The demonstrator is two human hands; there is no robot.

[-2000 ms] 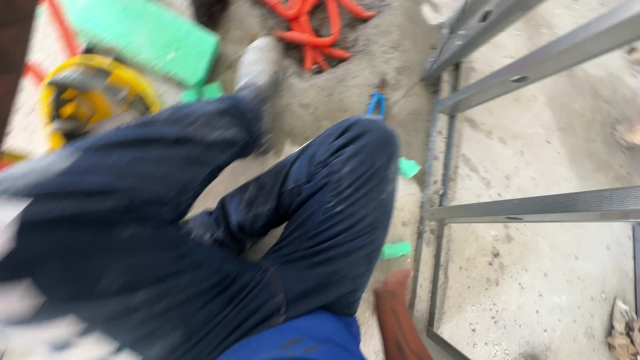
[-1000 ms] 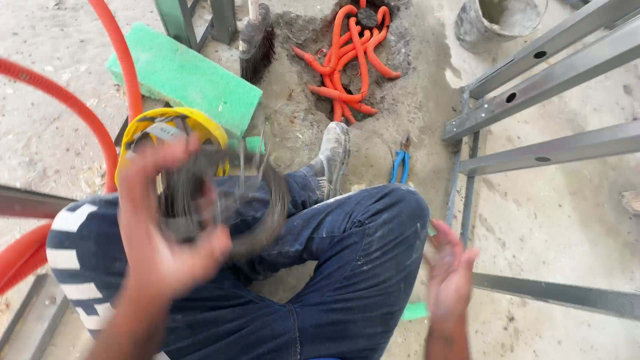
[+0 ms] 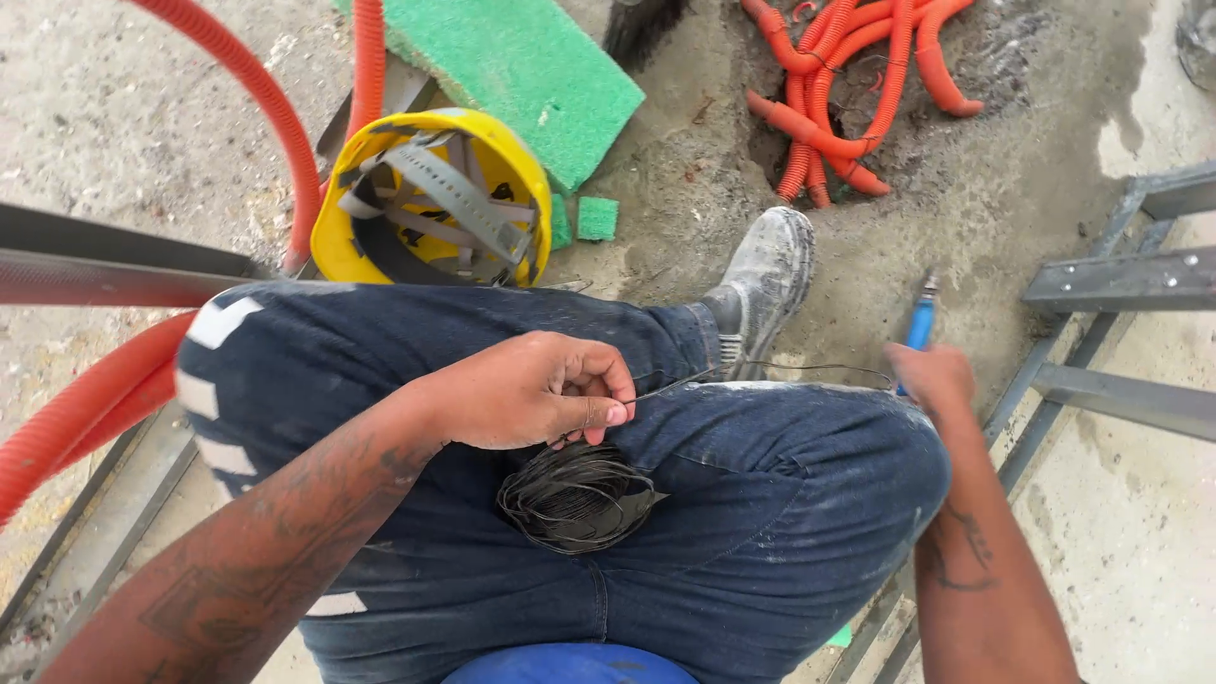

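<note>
My left hand (image 3: 546, 391) pinches a thin dark wire (image 3: 798, 365) between thumb and fingers, above my lap. Just below it, a coil of black tie wire (image 3: 578, 499) lies on my jeans between my thighs. The wire runs from my left hand across my right knee toward my right hand (image 3: 933, 375). Beyond that knee, my right hand is closed around the lower part of blue-handled pliers (image 3: 920, 328), whose metal tip points away from me. The fingers there are partly hidden and slightly blurred, and the wire's far end reaches near them.
An upturned yellow hard hat (image 3: 541, 204) lies beyond my left knee, beside a green foam block (image 3: 532, 85). Orange corrugated conduits (image 3: 855, 142) rise from a floor hole ahead; more conduit (image 3: 275, 104) curves at left. Metal studs (image 3: 1121, 280) stand at right, others (image 3: 123, 256) at left.
A second ago my left hand was raised with the blurred wire coil, which now rests on my lap. My right hand was apart from the pliers and is now on them.
</note>
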